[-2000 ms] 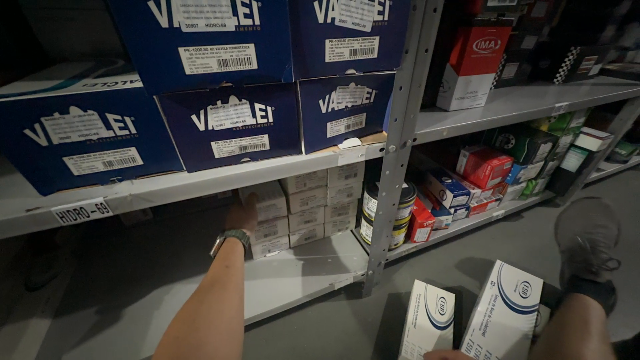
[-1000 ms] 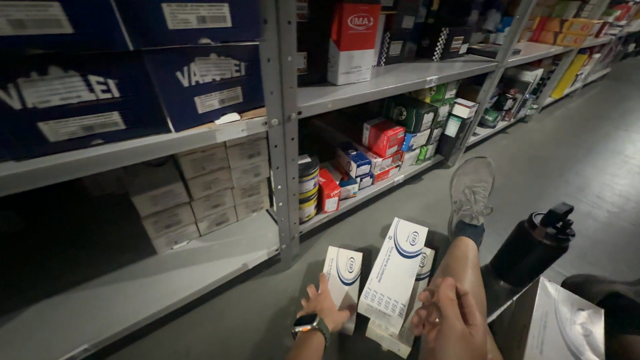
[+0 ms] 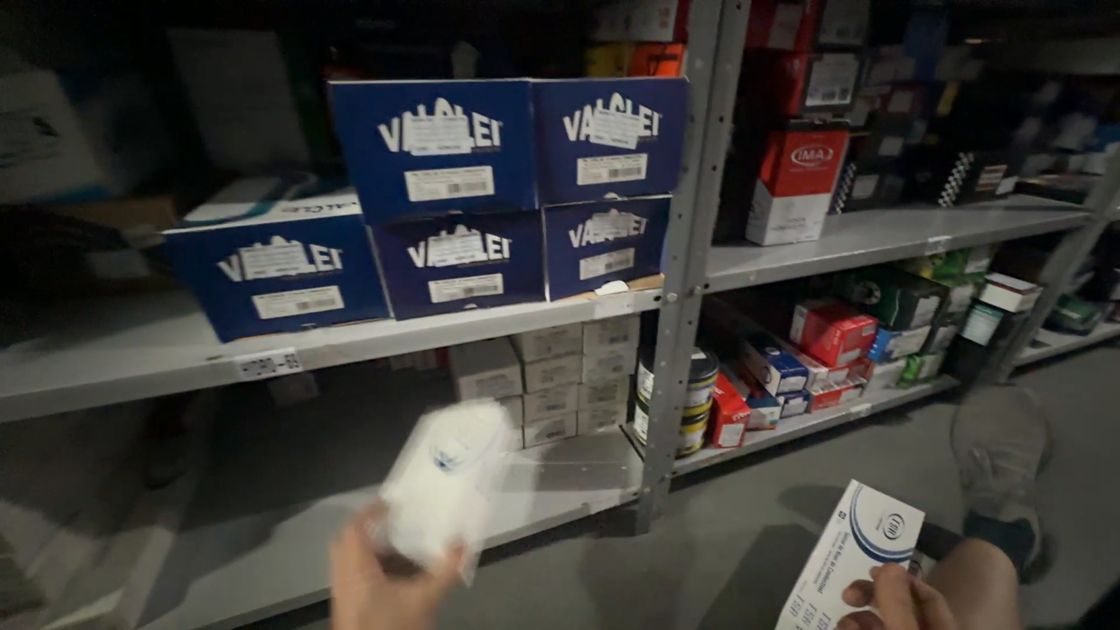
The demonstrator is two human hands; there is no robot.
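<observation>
My left hand [image 3: 398, 560] grips a white cardboard box [image 3: 451, 481], blurred by motion, in front of the lower shelf. Behind it, several small pale boxes [image 3: 551, 372] stand stacked on that shelf beside the metal post. At the lower right, my right hand [image 3: 901, 599] lies over a white box with blue curved stripes [image 3: 857, 547]; its fingers touch the box's face, but whether they grip it cannot be told. Part of another box shows behind that one, by my knee.
Blue cartons [image 3: 437, 149] fill part of the shelf above, whose edge [image 3: 455, 328] juts over the lower shelf. A perforated metal post [image 3: 678, 350] divides the bays. Striped cans [image 3: 696, 402] and a red box [image 3: 831, 332] sit right of it. My shoe [image 3: 997, 446] is at the right.
One second ago my left hand was on a white box on the floor; now it holds a white box up before the lower shelf. The view has swung left.
</observation>
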